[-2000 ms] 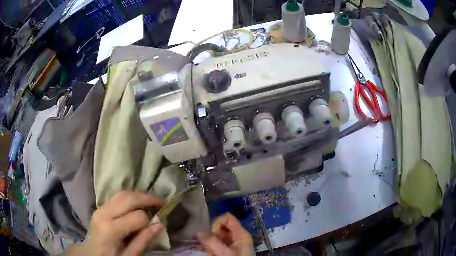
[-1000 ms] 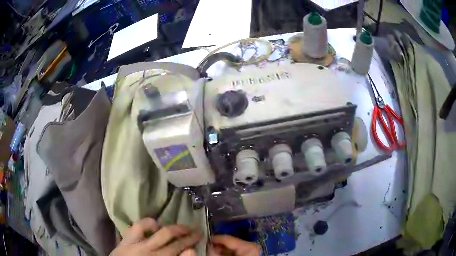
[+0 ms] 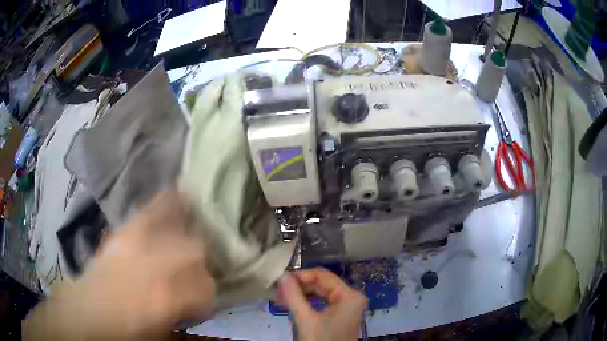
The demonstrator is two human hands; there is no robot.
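The pale green fabric lies left of the cream overlock machine, with its lower end beside the needle area. My right hand pinches the lower right corner of this fabric just below the needle area. My left hand is large and blurred at the lower left, in front of the pale green fabric and the taupe panel. Its fingertips are not clear, so its hold cannot be told. The taupe panel stands up in a point left of the machine.
Red-handled scissors lie right of the machine, with thread cones behind. A long pale green stack hangs at the right. A dark round knob and a blue patch with lint are below the machine. Pale cloth is far left.
My left hand has left the fabric edge near the needle and moved left and up, closer to the camera. The taupe panel is lifted higher. My right hand remains at the fabric's edge.
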